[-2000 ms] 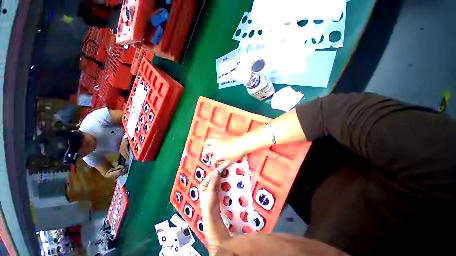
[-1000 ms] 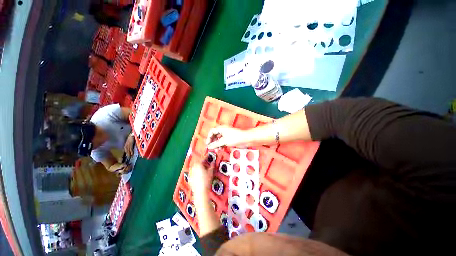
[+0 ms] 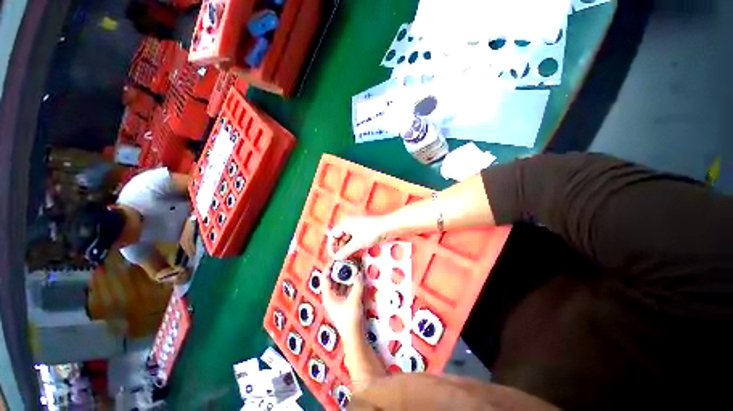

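A red-orange pocket tray (image 3: 450, 265) lies tilted before me, with several pockets empty and several holding small round parts (image 3: 427, 327). My left hand (image 3: 347, 303) comes from the bottom and holds one round part (image 3: 345, 272), dark centre and pale rim, at its fingertips above the tray. My right hand (image 3: 358, 237) is just above it in the picture, fingertips pinched together; whether they hold a tiny disc cannot be told. A white die-cut sheet with round holes (image 3: 404, 277) lies on the tray beside my left hand, partly hidden by it.
A bottle (image 3: 423, 140) and white wipe (image 3: 467, 161) stand beside the tray, near a printed sheet (image 3: 371, 116) and holed backing sheets (image 3: 482, 40). Scrap squares (image 3: 269, 380) lie at the bottom. Stacked red trays (image 3: 269, 172), a red crate (image 3: 277, 56) and another person (image 3: 153, 213) are across the green bench.
My left hand was blurred over the tray pockets and now holds a round part up near my right fingertips. My right hand has moved slightly down towards it.
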